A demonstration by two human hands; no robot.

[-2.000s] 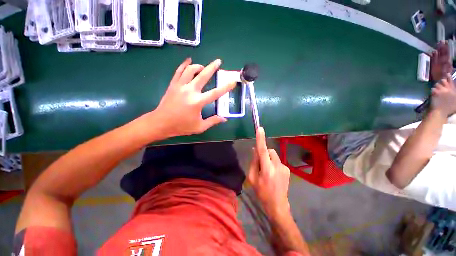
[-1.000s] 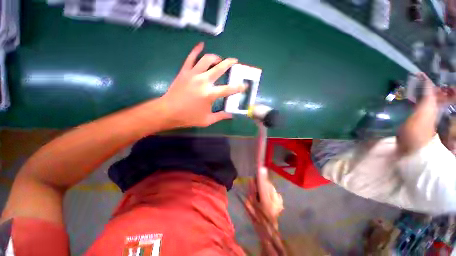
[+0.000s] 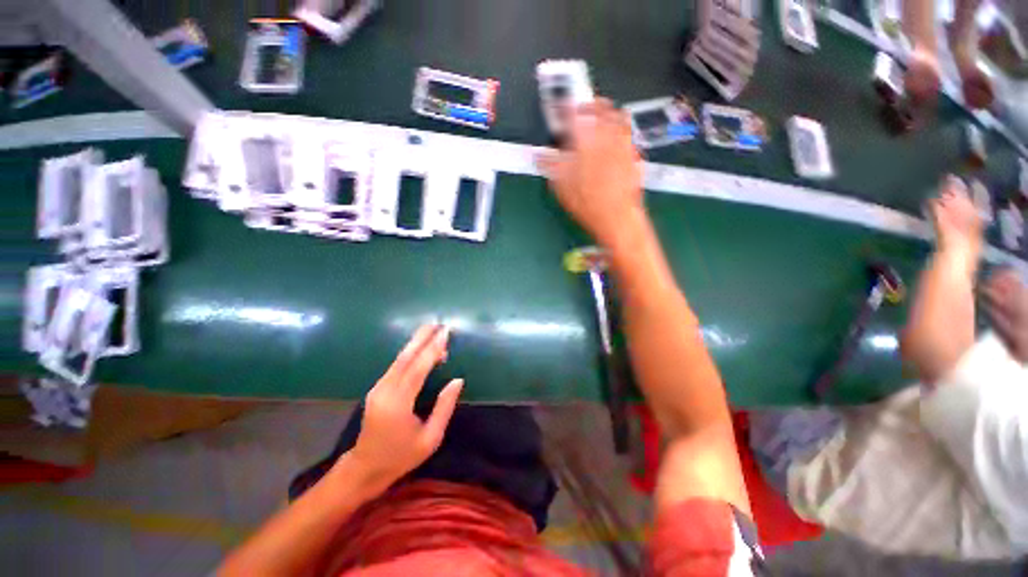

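My right hand [image 3: 600,163] reaches over the pale strip to the dark surface. Its blurred fingers are on the near end of a white rectangular unit [image 3: 561,85]. My left hand [image 3: 408,408] is empty at the bench's front edge, fingers apart. The mallet [image 3: 602,310] lies on the green bench, yellow-green face showing, beside my right forearm; its dark grip extends over the front edge. Empty white frames [image 3: 464,203] stand in overlapping rows and piles along the strip, with more stacked frames [image 3: 113,203] at the far left.
Beyond the pale strip [image 3: 744,189] lie units with blue patches [image 3: 455,97] and pale housings [image 3: 808,147]. A neighbour's mallet [image 3: 862,321] lies to the right, near a person's arm and white shirt [image 3: 981,445]. A red stool [image 3: 778,507] is below the bench.
My right hand has let go of the mallet and moved forward onto the white unit. My left hand has left the frame area and drawn back. The view has shifted, showing more of the line.
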